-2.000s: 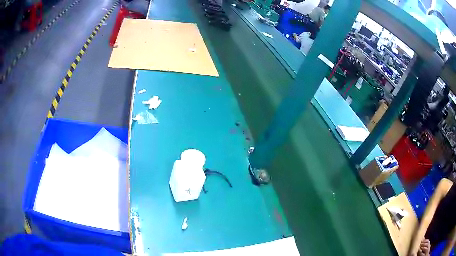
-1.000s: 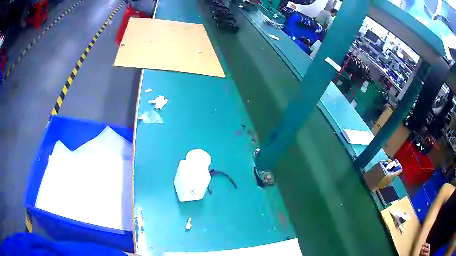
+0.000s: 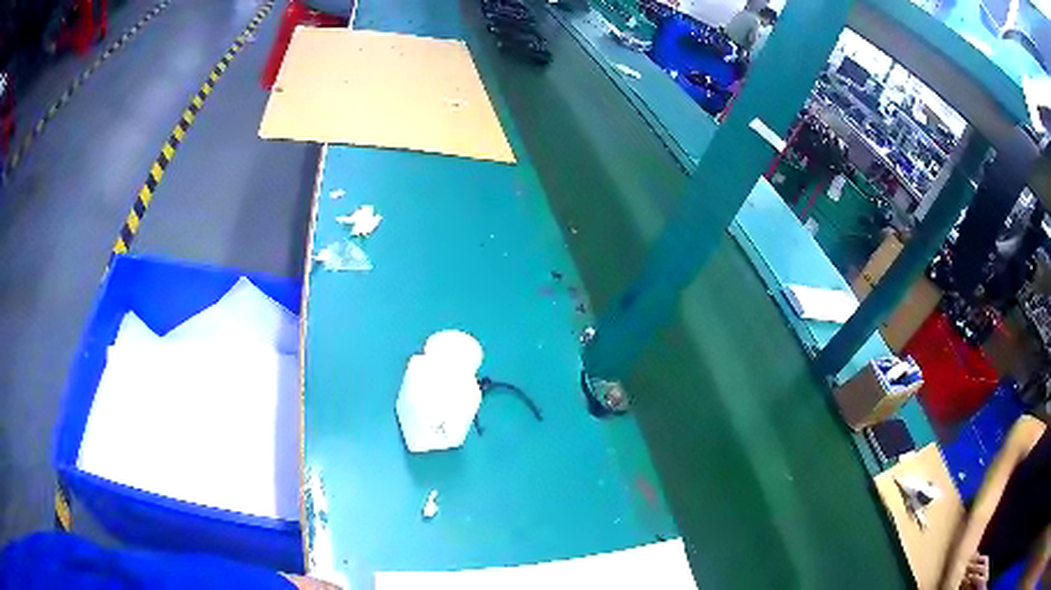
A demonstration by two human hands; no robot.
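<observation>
The pale cover sheet (image 3: 542,573) lies on the green bench at the bottom edge. A squat white bottle (image 3: 440,401) stands on the bench, with a thin black cable piece (image 3: 513,394) curving out beside it. A blue bin (image 3: 173,505) at the left holds large white sheets (image 3: 190,403); no headband shows in it. My blue left sleeve crosses the bottom left corner. Only a sliver of skin of my left hand or wrist (image 3: 314,582) shows at the bottom edge; its fingers are cut off. My right hand is out of the picture.
A tan board (image 3: 386,92) lies farther up the bench, near white scraps (image 3: 361,220). A green post (image 3: 709,207) rises beside the dark green conveyor (image 3: 738,426). Across it are a small carton (image 3: 878,392), a brown board with papers, and a person's hand (image 3: 977,570).
The view has shifted slightly. Slightly more of the pale sheet shows at the bottom edge, and a sliver of skin shows past my left sleeve. The bottle and bin stand unchanged.
</observation>
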